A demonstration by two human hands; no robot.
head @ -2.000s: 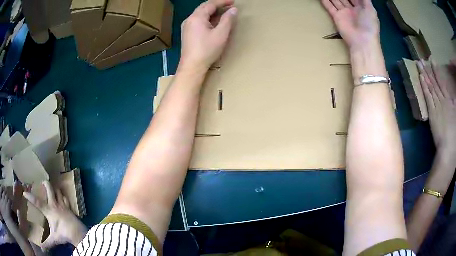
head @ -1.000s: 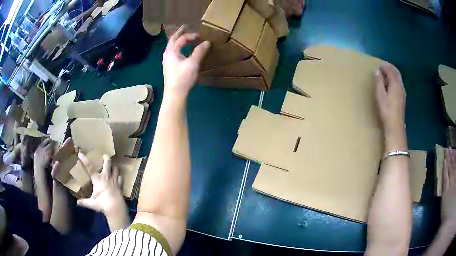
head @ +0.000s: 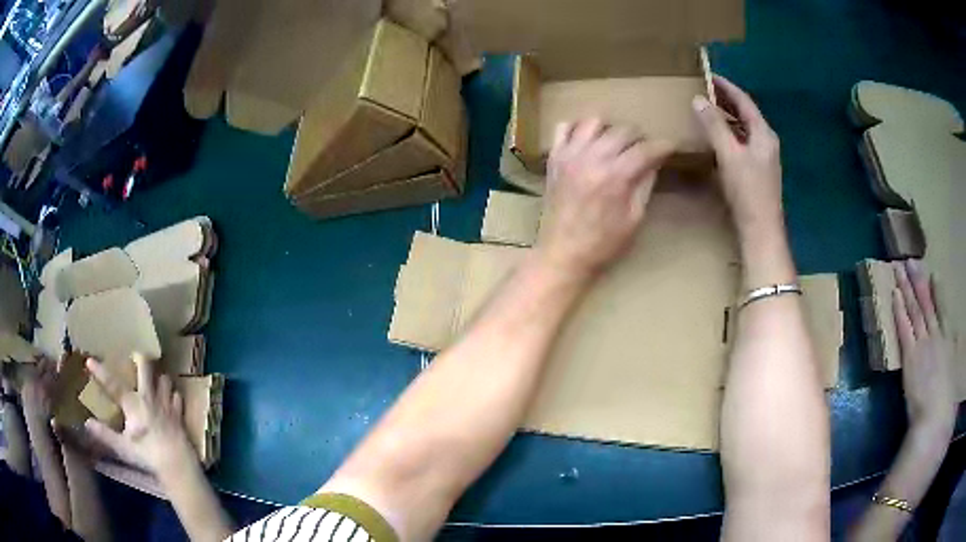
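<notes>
A folded box with raised walls stands open over the far end of a small stack of flat blanks. Its lid panel stands up on the far side. My right hand grips the box's right wall, thumb inside and fingers outside. My left hand is at the front wall, fingers bent over its edge. The underside of the left fingers is hidden, and my left forearm covers part of the blanks.
A pile of finished boxes leans at the upper left. Other people's hands work on cardboard at the far left. Another person's hand rests by blanks at the right. A table seam shows left of my blanks.
An open box now stands over the blanks, with both hands on it. My left hand has moved right from beside the finished pile. My right hand has left the flat sheet.
</notes>
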